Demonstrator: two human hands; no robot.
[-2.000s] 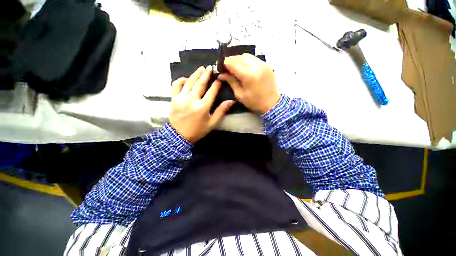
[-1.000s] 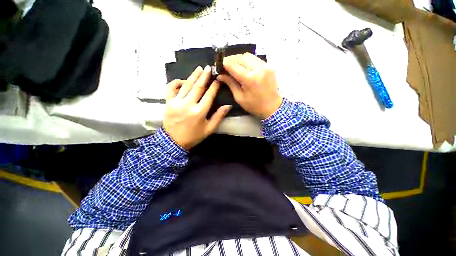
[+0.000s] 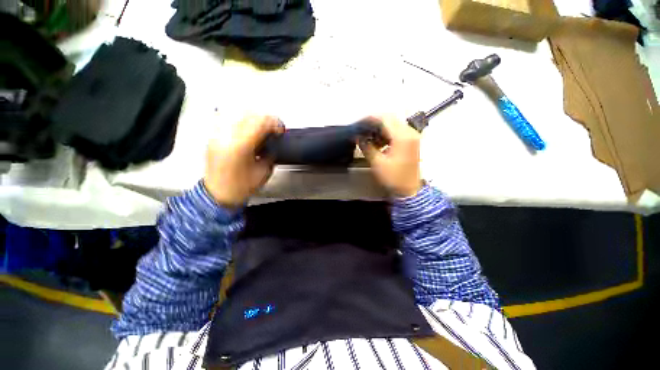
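Observation:
My left hand (image 3: 239, 157) and my right hand (image 3: 394, 153) hold a black fabric piece (image 3: 315, 145) between them, one at each end, above the front edge of the pale work board (image 3: 318, 94). The piece and both hands are blurred. The piece looks narrow, as if folded or seen at a slant. A dark metal punch (image 3: 438, 110) lies on the table just right of my right hand. No metal fastener can be made out; fingers and blur may hide it.
A hammer (image 3: 506, 105) with a blue handle and a thin awl (image 3: 433, 72) lie at right. Brown cardboard (image 3: 608, 101) and a box (image 3: 499, 18) are beyond. Black stack (image 3: 119, 105) at left; loose black pieces (image 3: 246, 29) at the back.
The black piece was flat on the board under my left hand, with the punch upright in my right hand. The punch now lies on the table. Both hands have lifted the piece and moved apart.

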